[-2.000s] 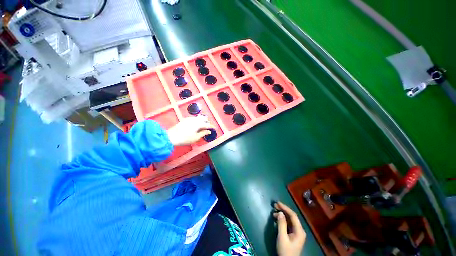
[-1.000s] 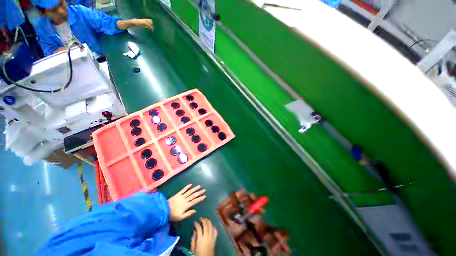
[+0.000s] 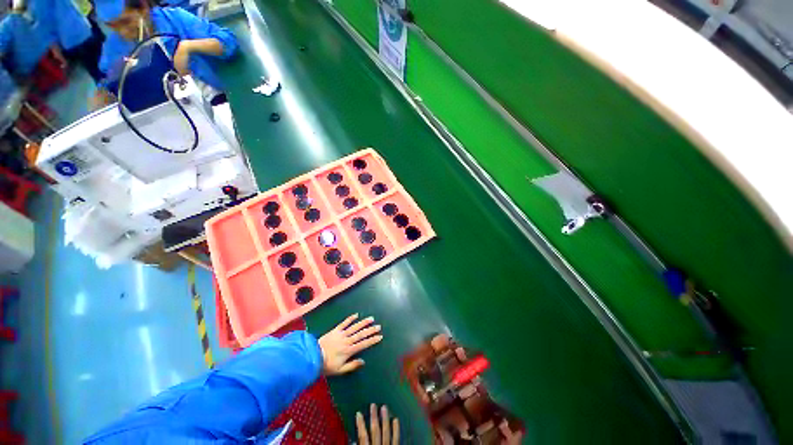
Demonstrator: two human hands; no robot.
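A salmon-pink compartment tray (image 3: 233, 282) lies on the dark-green bench. Glossy round black parts (image 3: 294, 275) sit in most of its cells, and the two cells at its left end hold none. My left hand (image 3: 349, 343) rests palm down with fingers spread, just below the tray, holding nothing. My right hand (image 3: 377, 426) is at the bottom edge, partly cut off, with fingers up and apart and no part visible in it. The red-brown clamp fixture (image 3: 452, 391) with a red handle (image 3: 470, 370) stands right of both hands, touched by neither.
Stacked pink trays (image 3: 315, 415) are below the bench edge. A white machine (image 3: 156, 148) stands left of the tray. A person in blue (image 3: 187, 43) is at the far bench. A small ring (image 3: 275, 116) and white scrap (image 3: 267, 87) lie beyond the tray. A green panel borders the right.
Two seconds ago my left hand was at a black part in the tray and my right held something small by the fixture. Both are now away, spread. The view has shifted; the far person's arm has drawn in.
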